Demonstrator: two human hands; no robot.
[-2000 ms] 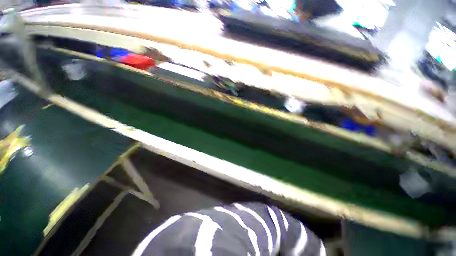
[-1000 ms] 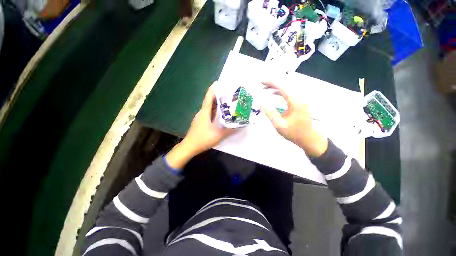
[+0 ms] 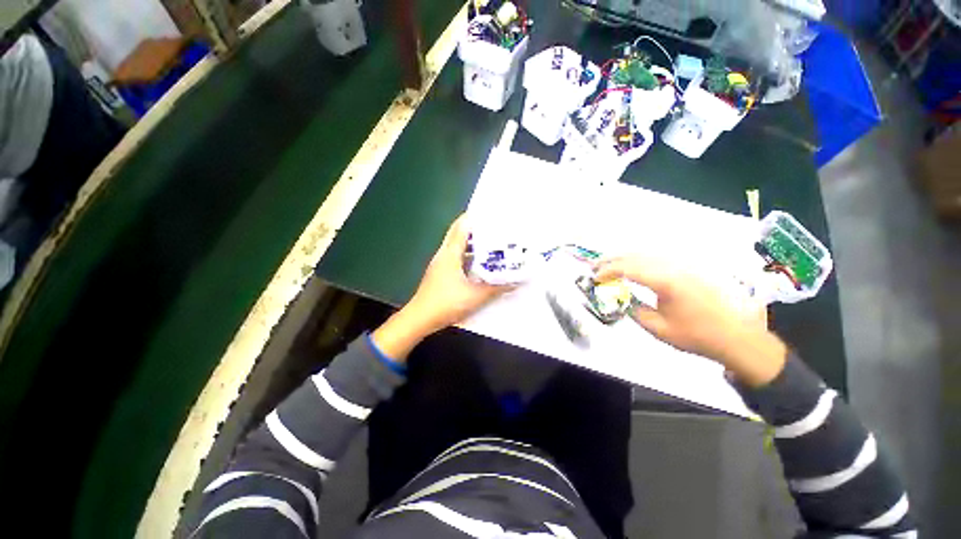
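My left hand (image 3: 440, 282) holds a white plastic housing (image 3: 498, 260) over the left part of the white work sheet (image 3: 674, 234). Dark and blue-purple parts show inside it. My right hand (image 3: 674, 305) holds a circuit board (image 3: 606, 298) at its fingertips, to the right of the housing and outside it. A yellow part shows on the board. Thin wires (image 3: 572, 252) run between housing and board. A grey blurred shape lies just left of the board; I cannot tell what it is.
A set-aside unit (image 3: 792, 256) with green board and red-black wires lies at the sheet's right. Several waiting units (image 3: 622, 116) stand at the bench's far side. A blue bin (image 3: 843, 90) is at the far right. The conveyor's pale rail (image 3: 276, 276) runs along the left.
The green board that stood at the housing is now out to its right in my right hand. My right hand has moved right and nearer to me. Two seconds ago the view showed the conveyor.
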